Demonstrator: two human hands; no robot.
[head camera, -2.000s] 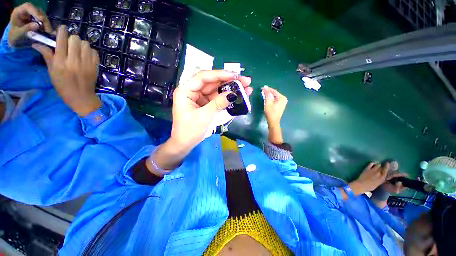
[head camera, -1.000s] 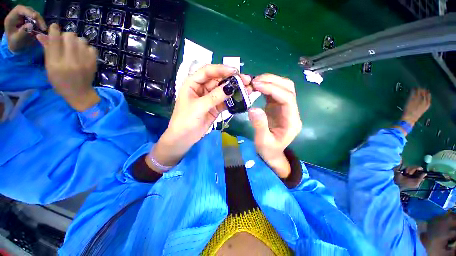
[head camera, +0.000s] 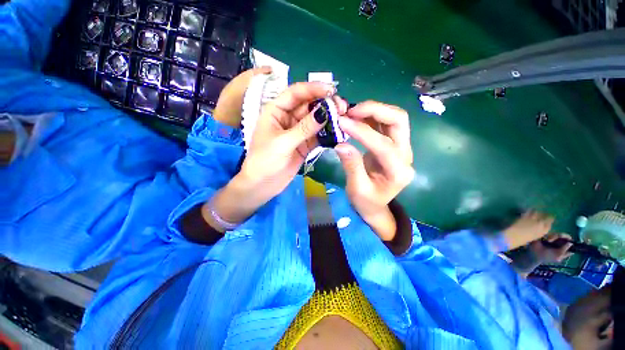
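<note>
A small black device unit (head camera: 326, 127) with a pale edge is held above the green bench, in front of my chest. My left hand (head camera: 281, 133) pinches it between thumb and fingers from the left. My right hand (head camera: 375, 152) has its thumb and fingertips at the unit's pale right edge. The unit is tilted, turned nearly edge-on. The fingers hide part of it, and I cannot tell whether the pale edge is a separate piece.
A black parts tray (head camera: 181, 75) with silvery units lies at upper left. A neighbour's hand (head camera: 234, 96) reaches beside a white fan (head camera: 252, 113). A white plug (head camera: 320, 78), grey metal bar (head camera: 528, 68), white scrap (head camera: 432, 104) and loose units (head camera: 447, 53) lie beyond. Another worker's hand (head camera: 528, 227) is at right.
My right hand came in from the right to the unit, which has since turned more edge-on. The left neighbour's arm now reaches to the fan. The right worker's arm reached out and drew back.
</note>
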